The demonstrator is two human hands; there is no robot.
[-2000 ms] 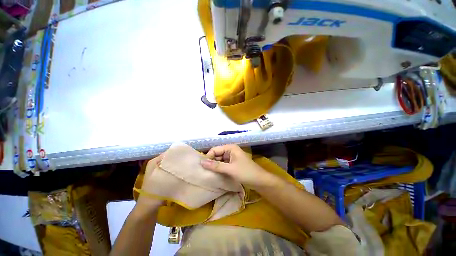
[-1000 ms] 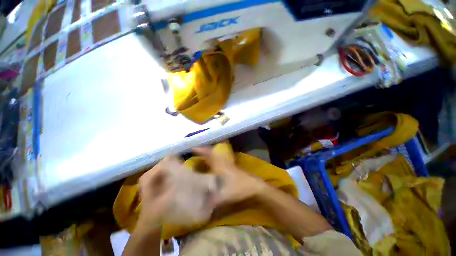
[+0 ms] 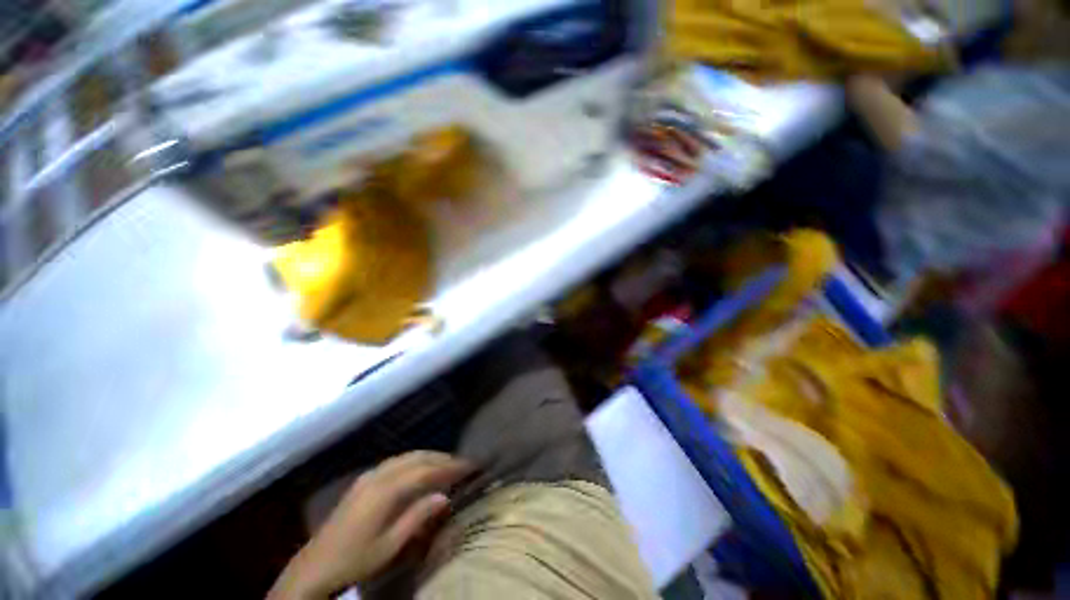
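Note:
The view is blurred. My left hand (image 3: 381, 516) is at the bottom, below the table edge and beside my beige shirt. Its fingers are slightly bent, with the thumb apart, and I see nothing in it. My right hand is not in view. A mustard-yellow garment piece (image 3: 381, 264) lies bunched under the needle area of the white sewing machine (image 3: 552, 141), lit bright at its left side. More yellow pieces with a pale part (image 3: 915, 469) lie heaped over the blue crate (image 3: 733, 492) at the right.
The white table (image 3: 153, 399) runs diagonally, its front edge above my lap. Red-orange handles (image 3: 669, 147) lie at its right end. Another person's arm (image 3: 880, 111) and more yellow cloth (image 3: 798, 35) are at the upper right. A white board (image 3: 657, 481) is beside my leg.
The view has swung right. The yellow and pale piece has left my hands, and where it lies is unclear. My right hand has gone out of view; my left hand is now empty.

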